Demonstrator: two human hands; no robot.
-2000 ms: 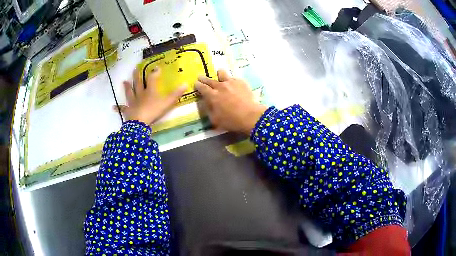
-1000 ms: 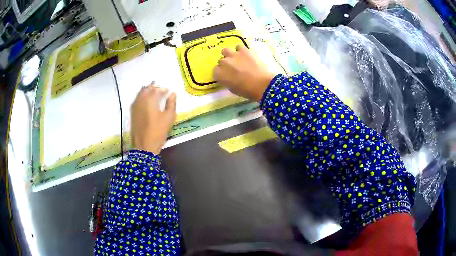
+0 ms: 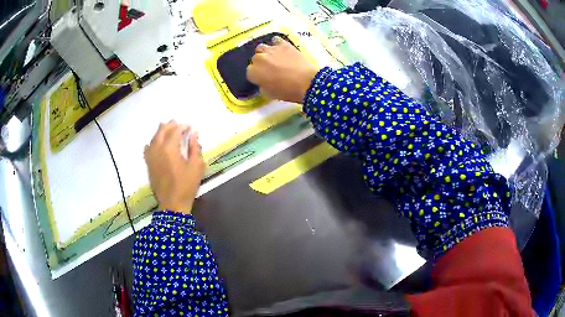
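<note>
The dark fabric panel [image 3: 234, 69] lies in the rounded opening of the yellow lower frame [image 3: 240, 108]. The yellow template flap [image 3: 214, 15] stands open behind it. My right hand [image 3: 280, 68] is over the panel's right part with its fingers curled at the upper edge; whether they pinch the fabric is hidden. My left hand [image 3: 175, 162] rests on the white template board [image 3: 80, 179], left of and nearer than the frame, fingers curled, with something small and whitish between thumb and fingers that I cannot identify.
The sewing machine head [image 3: 124, 31] is at the upper left, with a cable [image 3: 110, 162] over the board. A yellow strip [image 3: 291, 168] is on the metal table [image 3: 272, 235]. Red and dark snips [image 3: 121, 296] lie at lower left. A clear plastic bag [image 3: 458, 93] with dark contents is at right.
The flap has opened away from me and the dark panel now shows. Over two seconds, my left hand has left the template and moved nearer me. The machine head now stands farther left of the template.
</note>
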